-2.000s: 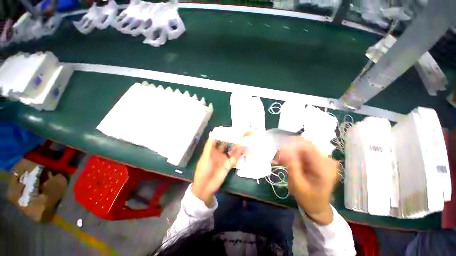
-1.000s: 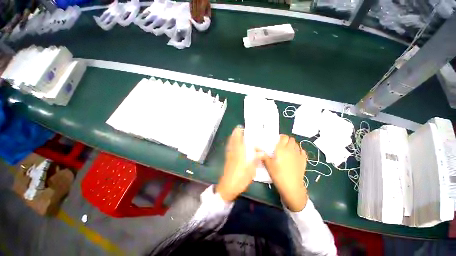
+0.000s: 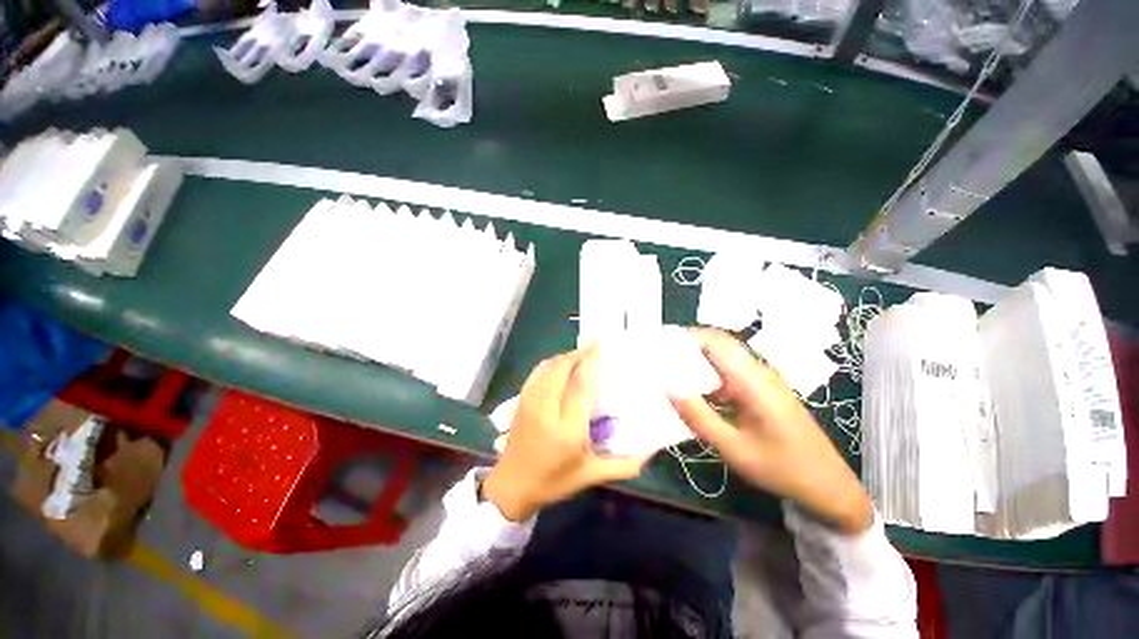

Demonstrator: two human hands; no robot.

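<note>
A white carton [image 3: 652,381] with a purple print is held between my two hands, above the bench edge. My left hand [image 3: 550,431] grips its left side. My right hand [image 3: 774,431] is at its right side, thumb and fingers around the edge. A small pile of flat white cartons [image 3: 620,290] lies just behind it. White cards [image 3: 777,310] with thin looped cords lie to the right. Thick stacks of carton blanks [image 3: 927,412] stand farther right. A row of formed cartons [image 3: 390,297] with pointed flaps lies at left.
A green conveyor [image 3: 537,144] with a pale rail runs behind the bench. It carries a loose carton [image 3: 668,90] and white curved holders [image 3: 400,56]. A grey slanting post [image 3: 987,156] rises at right. More cartons [image 3: 88,200] stand far left. A red stool [image 3: 256,468] is below the bench.
A second ago both hands pressed down on the central pile; now they hold a carton with purple print nearer me, and my right hand has shifted right. The view has shifted slightly.
</note>
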